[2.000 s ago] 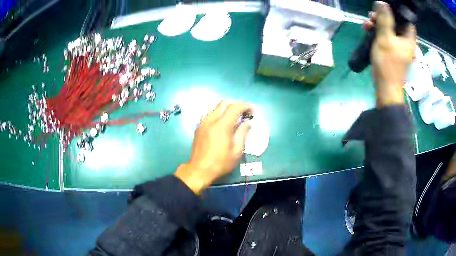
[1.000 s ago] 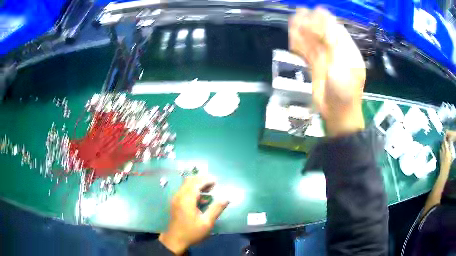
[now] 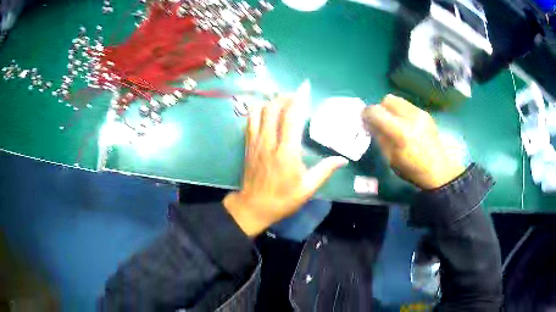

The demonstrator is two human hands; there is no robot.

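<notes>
A white plastic housing, rounded with one straight edge, is between my two hands near the bench's front edge. My right hand has its fingers closed on the housing's right edge. My left hand is open with its fingers spread, just left of the housing; the thumb tip is close to its lower edge, and I cannot tell if it touches. A fan of red lead wires with small silver and pale ends lies to the left. One lead reaches towards my left fingers.
The silver-grey screw feeder stands beyond my right hand. More white housings lie at the far right. A round white disc is cut off at the top edge. A small label lies at the bench's front edge.
My right hand has come down from the upper right to the housing; the black screwdriver seen in it earlier no longer shows. My left hand has opened flat. The view has tilted down.
</notes>
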